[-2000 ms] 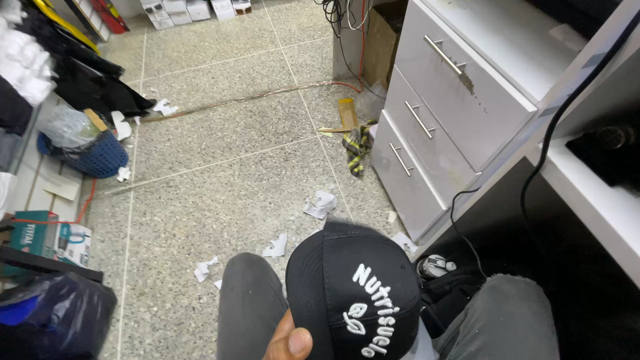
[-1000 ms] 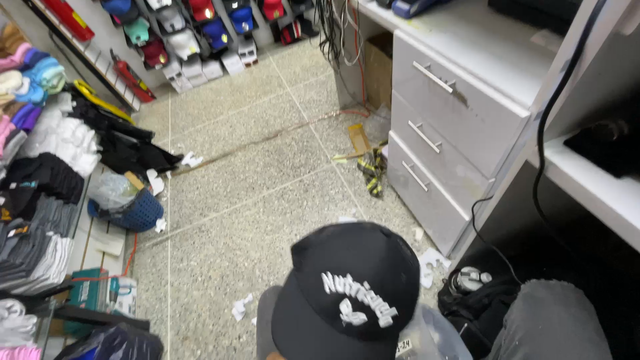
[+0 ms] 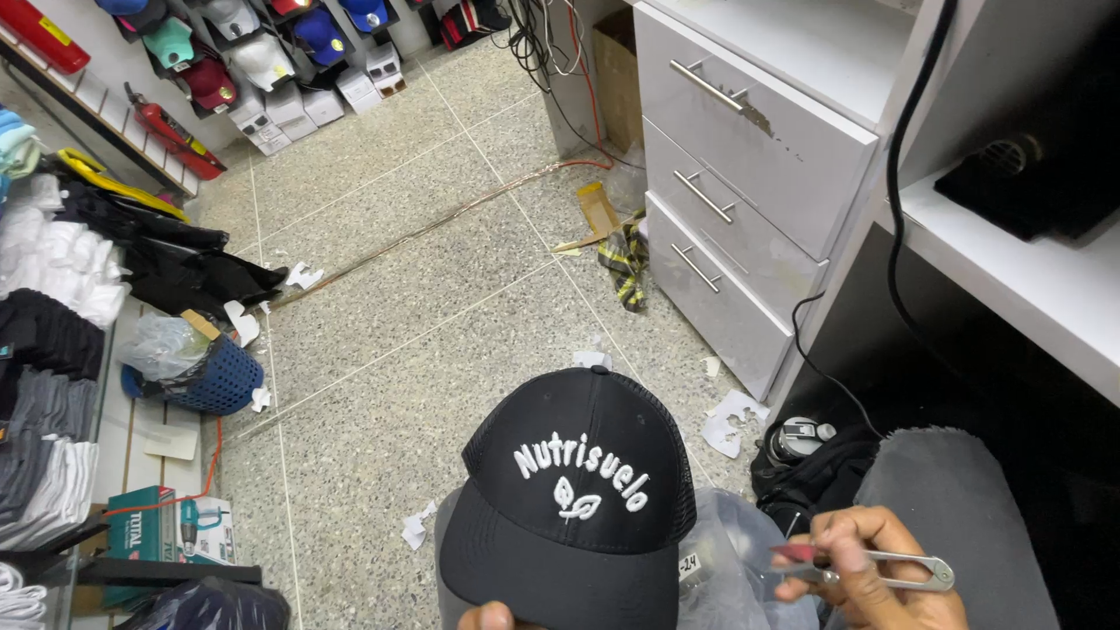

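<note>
A black baseball cap [image 3: 569, 490] with white raised embroidery of lettering and two leaves faces up at the bottom centre. My left hand [image 3: 486, 617] pinches the edge of its brim; only fingertips show at the bottom edge. At lower right my right hand [image 3: 875, 569] holds small metal thread snips [image 3: 927, 573] with a red part near the tip, a short way right of the cap. A clear plastic bag [image 3: 735, 560] with a marked tag lies between the cap and that hand, over my lap.
A white drawer unit [image 3: 744, 131] and desk shelf [image 3: 1032, 280] stand at right. Paper scraps [image 3: 733, 423] lie on the speckled floor. A blue basket [image 3: 219, 376] with plastic bags, folded clothes [image 3: 52, 490] and a boxed tool [image 3: 171, 529] are at left. A black cable [image 3: 894, 201] hangs near the desk.
My right hand with the snips has come into view at lower right. The cap stays in front of me, held at the brim. The view has tilted up, showing the cap display.
</note>
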